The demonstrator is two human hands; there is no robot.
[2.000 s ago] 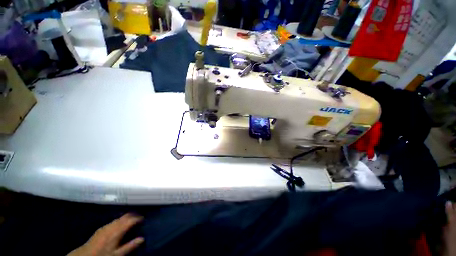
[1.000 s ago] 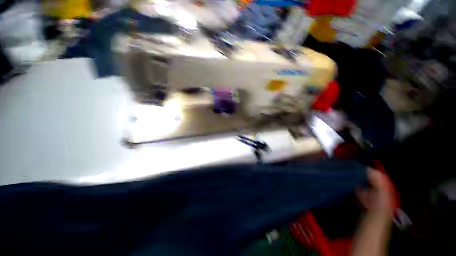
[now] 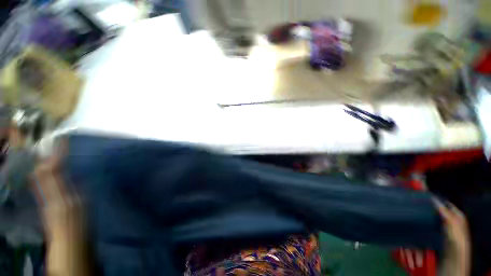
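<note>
A dark navy garment (image 3: 194, 188) is stretched between my hands in front of the table's front edge. My left hand (image 3: 51, 172), blurred, holds its left end near the table's left front corner. My right hand (image 3: 454, 218) grips the right end of a long tube-like part, possibly a sleeve or leg. The frame is blurred, so the fingers are unclear. The cream sewing machine (image 3: 377, 32) stands straight ahead, cut off by the top edge.
A white table (image 3: 161, 86) lies ahead. Black snips (image 3: 371, 117) lie on it near a lit phone (image 3: 327, 46). A neighbouring cream machine (image 3: 48, 81) is at left. A red basket (image 3: 417, 261) is low right. Patterned cloth (image 3: 258, 257) covers my lap.
The view has moved closer and swung left. The garment now hangs stretched between both hands, with the patterned lap showing below. My left hand has come into view at the left.
</note>
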